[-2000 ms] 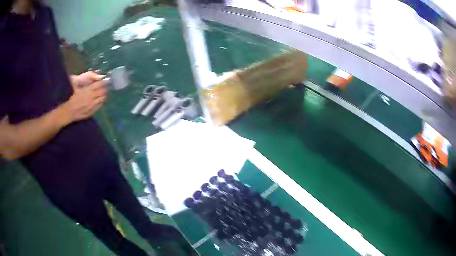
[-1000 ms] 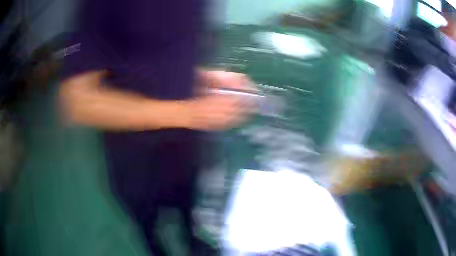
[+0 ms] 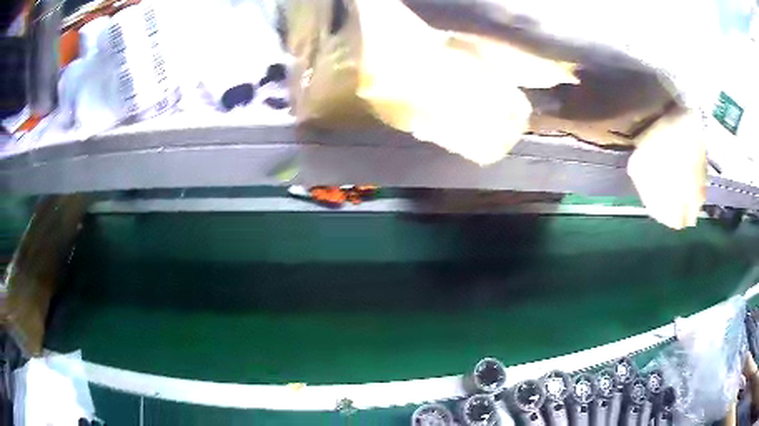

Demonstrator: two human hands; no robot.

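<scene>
Neither of my hands can be made out. Several grey handheld bodies (image 3: 556, 387) lie side by side on the bench at the bottom right, round spoked ends towards the far side and handles cut off by the lower edge. Crinkled clear plastic film (image 3: 711, 366) lies at their right. White sheets (image 3: 54, 391) show at the bottom left, with small dark tips of things beside them.
A white edge strip (image 3: 250, 394) borders the bench. Beyond it are a green surface and a grey shelf (image 3: 208, 162) holding an open brown carton (image 3: 591, 104) with overexposed flaps. A tape-wrapped cardboard panel (image 3: 37, 274) stands left. Orange-and-white packets (image 3: 337, 195) lie under the shelf.
The view has swung right. The person and the black round parts have left the picture; the sheets are now at the bottom left. The row of grey bodies and the carton have come into view.
</scene>
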